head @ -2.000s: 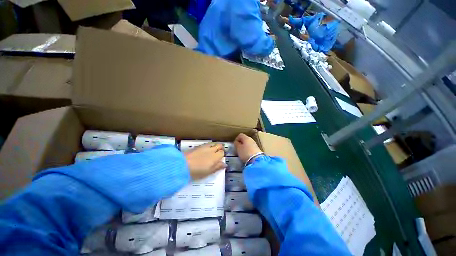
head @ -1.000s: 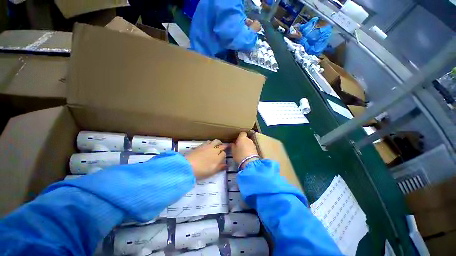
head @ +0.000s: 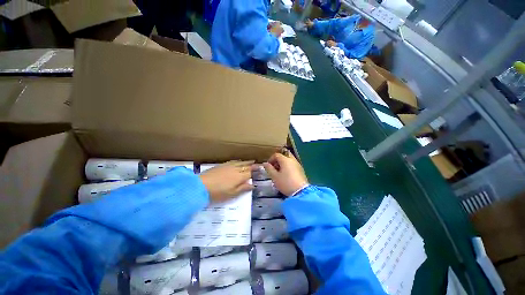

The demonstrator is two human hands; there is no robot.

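Rows of white cylinders (head: 224, 269) lie in the open brown carton (head: 178, 98). A printed label sheet (head: 221, 223) lies over the middle ones. My left hand (head: 229, 181) rests on the sheet's top edge, fingers pointing right and partly spread. My right hand (head: 286, 173) is beside it at the carton's back right corner, thumb and finger together above a cylinder. Whether a label is between those fingertips is too small to tell. My left sleeve hides part of the rows.
Printed sheets (head: 391, 245) and another sheet with a small white cylinder (head: 345, 117) lie on the green bench (head: 322, 167) to the right. Two people in blue smocks work farther along it. Brown cartons (head: 37, 95) stand at left.
My right hand has lifted and turned slightly at the back right corner, its fingertips now showing. My left hand stays on the sheet. The view has shifted a little.
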